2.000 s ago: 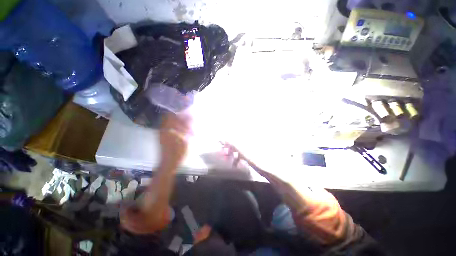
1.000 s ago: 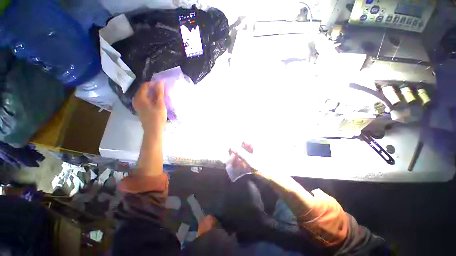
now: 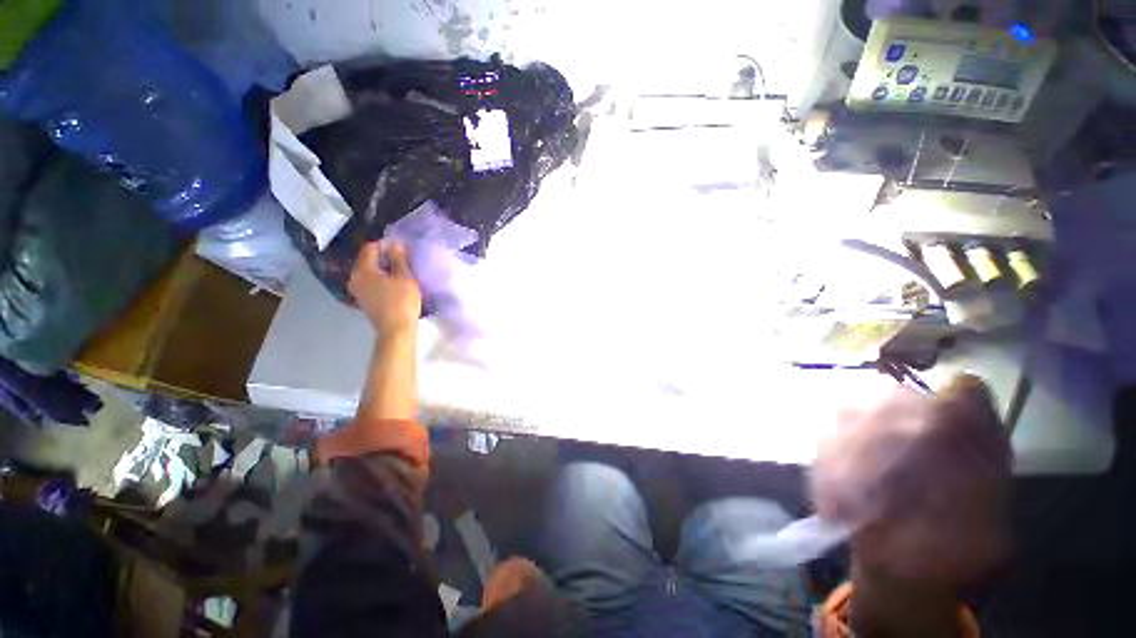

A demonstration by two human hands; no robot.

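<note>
Lilac fabric pieces (image 3: 430, 256) lie at the front of a black plastic bag and hang over the table's left part. My left hand (image 3: 386, 287) is at their left edge, with thumb and fingers closed on the fabric. My right hand (image 3: 916, 455) is strongly blurred at the table's front right edge. A pale fabric piece (image 3: 791, 542) sticks out from it to the left, over my lap; the fingers' grip is not clear. Glare washes out the table's middle and most of the sewing machine.
The black bag (image 3: 386, 156) carries a lit phone (image 3: 490, 140) and a white strip (image 3: 305, 175). A control panel (image 3: 953, 71) and cream cylinders (image 3: 984, 264) are at the right. An open cardboard box (image 3: 218, 330) stands left. Scraps (image 3: 156, 461) litter the floor.
My right hand has moved from the table's front middle far to the right with the pale piece. My left hand has stayed at the lilac pieces since one second ago.
</note>
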